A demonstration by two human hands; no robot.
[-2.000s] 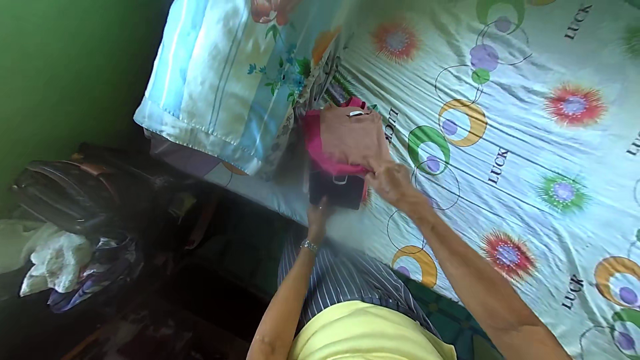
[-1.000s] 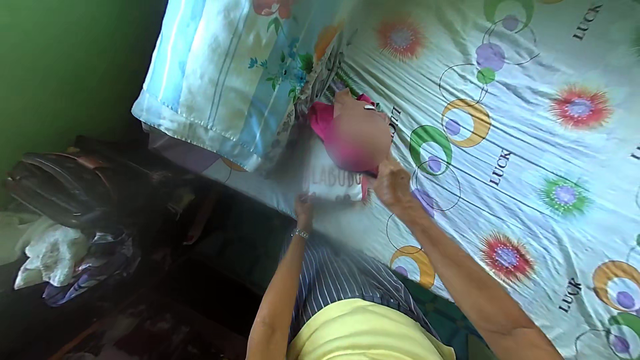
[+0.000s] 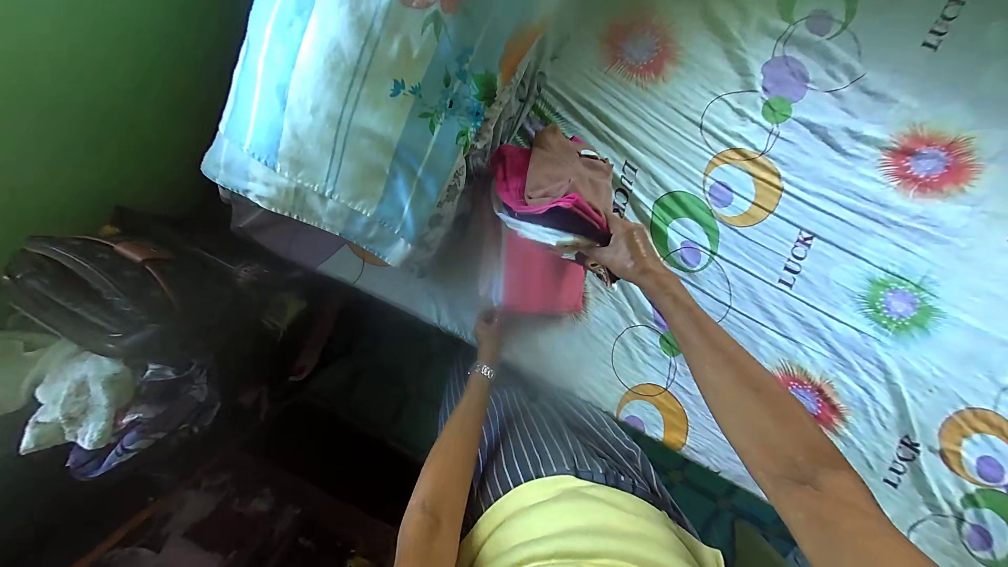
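Observation:
A stack of folded clothes lies on the bed near the hanging patterned cloth, with a tan garment (image 3: 563, 169) on top and a magenta one (image 3: 512, 177) under it. My right hand (image 3: 626, 248) grips the near right edge of the stack and lifts its upper layers. Below them a coral-red folded cloth (image 3: 543, 276) shows, slightly blurred. My left hand (image 3: 488, 327), with a metal-banded watch on the wrist, pinches the near left corner of this red cloth.
A printed sheet (image 3: 835, 331) covers the bed. Light blue floral fabric (image 3: 339, 118) drapes over its far left part. A dark bag (image 3: 94, 283) and a bundled white cloth (image 3: 79, 394) are at the left, by the green wall.
The layer at my left hand has changed from a dark cloth, to a white one with lettering, to the red one. My right hand stays at the right edge of the stack.

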